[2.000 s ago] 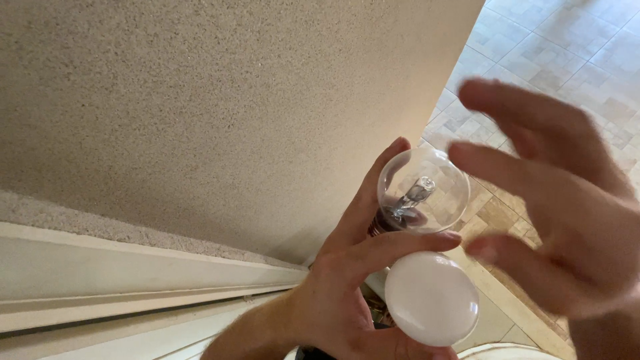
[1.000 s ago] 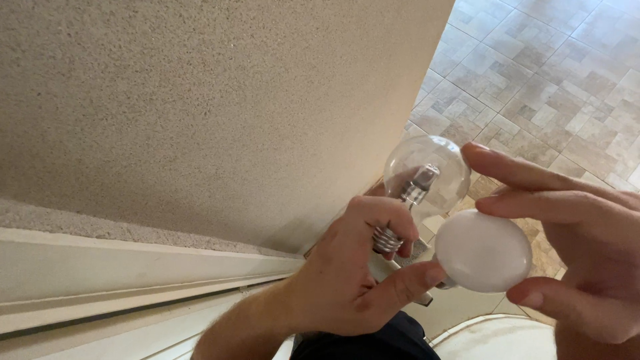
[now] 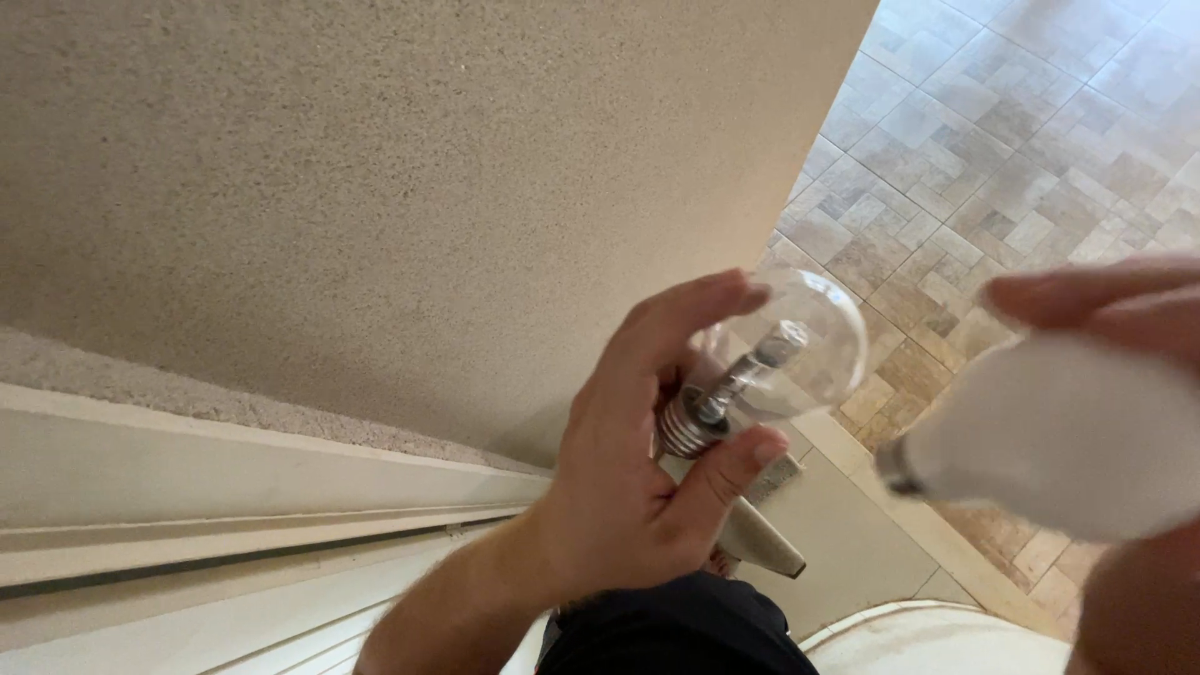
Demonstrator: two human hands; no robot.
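A clear glass light bulb (image 3: 816, 347) with a threaded metal screw base sits tilted in my left hand (image 3: 647, 459), its fingers behind the glass and its thumb at the front near the base. To the right, my right hand (image 3: 1116, 309) holds a white frosted light bulb (image 3: 1059, 436), blurred and cut off by the frame edge. The white bulb's small metal base points left, towards the clear bulb. The two bulbs are apart. Part of the right hand lies hidden behind the white bulb or outside the view.
A speckled beige wall (image 3: 375, 187) fills the left and centre. White frame or door boards (image 3: 234, 469) run along the lower left. Patterned floor tiles (image 3: 984, 169) lie beyond the wall's edge. Low down are dark clothing (image 3: 675, 633) and a curved white surface (image 3: 947, 637).
The white bulb was in my left hand with the clear one two seconds ago. My right hand has taken it and moved it right, away from the clear bulb.
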